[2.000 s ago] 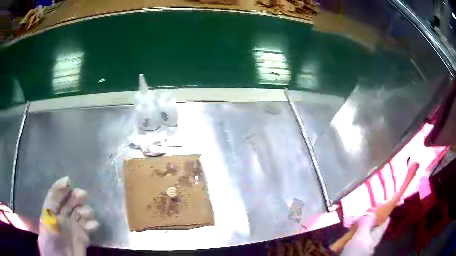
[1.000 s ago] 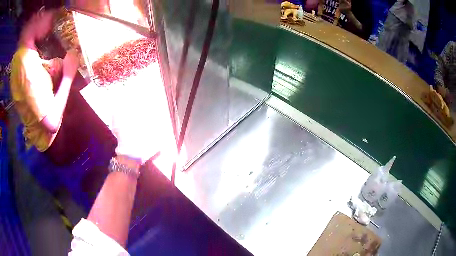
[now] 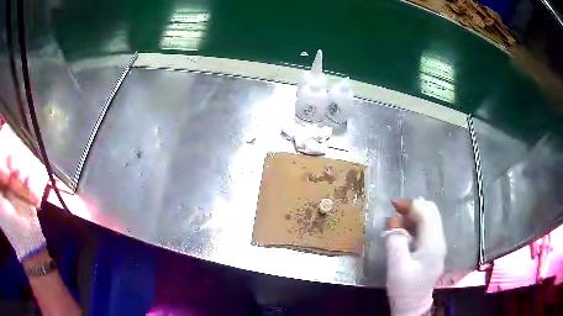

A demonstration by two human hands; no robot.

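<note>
My left hand [image 3: 20, 223], in a white knit glove with a blue cuff edge, is at the far left rim in pink glare. An orange-tan shape shows at its fingers; glare and blur hide whether it is a held piece or bare fingertips. My right hand [image 3: 415, 250], in a white glove with bare thumb and finger tips, is over the bench right of the cardboard pad [image 3: 278, 200]. Its fingers are bent and a little apart, with nothing visible between them. A small pale round cap or dish [image 3: 326, 205] sits on the stained cardboard.
Two white squeeze bottles [image 3: 312, 102] stand behind the pad, the left one with a tall nozzle. A crumpled white rag [image 3: 310, 139] lies in front of them, beside a thin dark rod. A green belt [image 3: 308, 28] runs behind the grey bench [image 3: 179, 148]. Metal strips cross both bench sides.
The view has swung left and back to the bench. My right hand, earlier holding a tan piece at the right edge, is now beside the pad without it. My left hand has moved from the bench to the far left.
</note>
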